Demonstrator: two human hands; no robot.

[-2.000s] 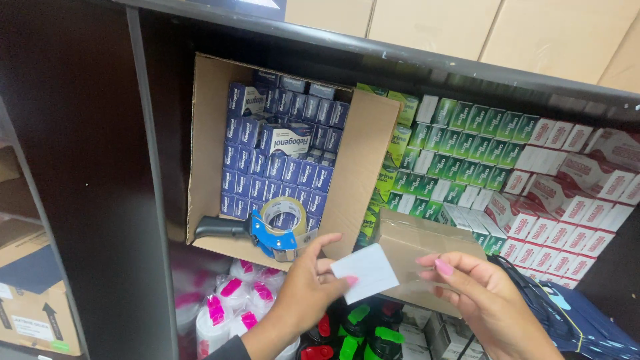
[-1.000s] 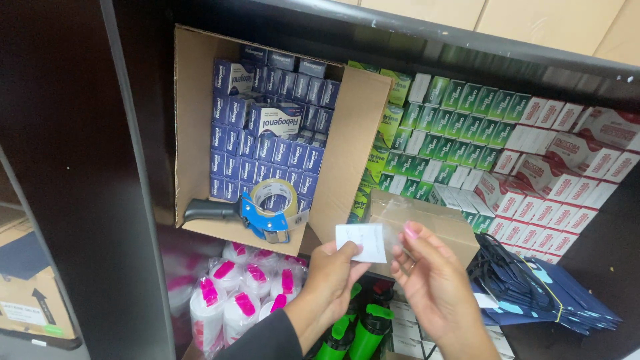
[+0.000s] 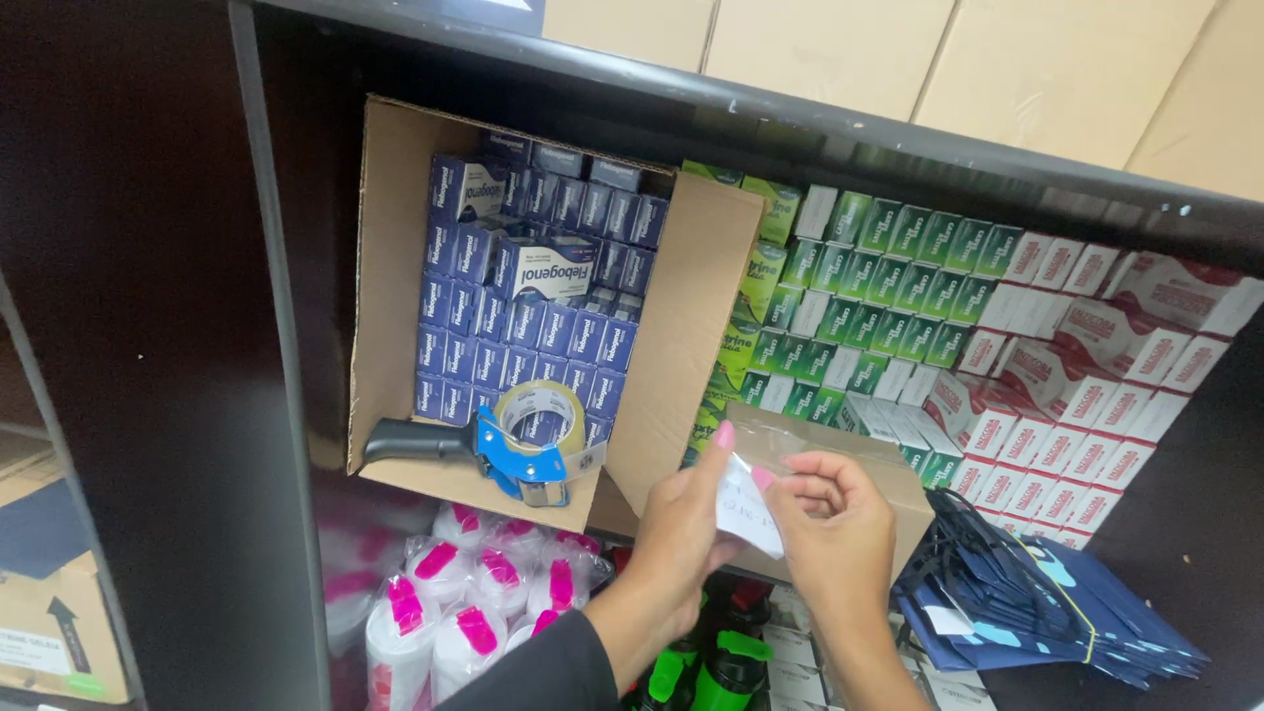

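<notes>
My left hand point(image 3: 681, 533) pinches a small white paper slip point(image 3: 743, 509) with handwriting on it. My right hand point(image 3: 834, 513) grips the slip's right edge, with a clear piece of film, perhaps tape, by its fingertips. Behind both hands is a closed brown cardboard box point(image 3: 889, 484), partly hidden by them. To the left, a blue tape dispenser point(image 3: 518, 459) with a black handle and a roll of clear tape rests on the lower flap of an open carton point(image 3: 652, 434). Blue-and-white Flebogenol boxes point(image 3: 553, 269) are stacked inside that carton.
Green product boxes point(image 3: 869, 286) and red-and-white boxes point(image 3: 1076, 395) fill the shelf at right. Navy paper bags point(image 3: 1057, 602) lie banded below them. White bottles with pink lids point(image 3: 474, 632) and black shakers with green lids point(image 3: 736, 671) stand underneath. The dark shelf edge point(image 3: 790, 109) crosses above.
My right hand has come in from the right, and its fingers now meet the slip, which hangs more tilted. Earlier, my left hand alone held the slip.
</notes>
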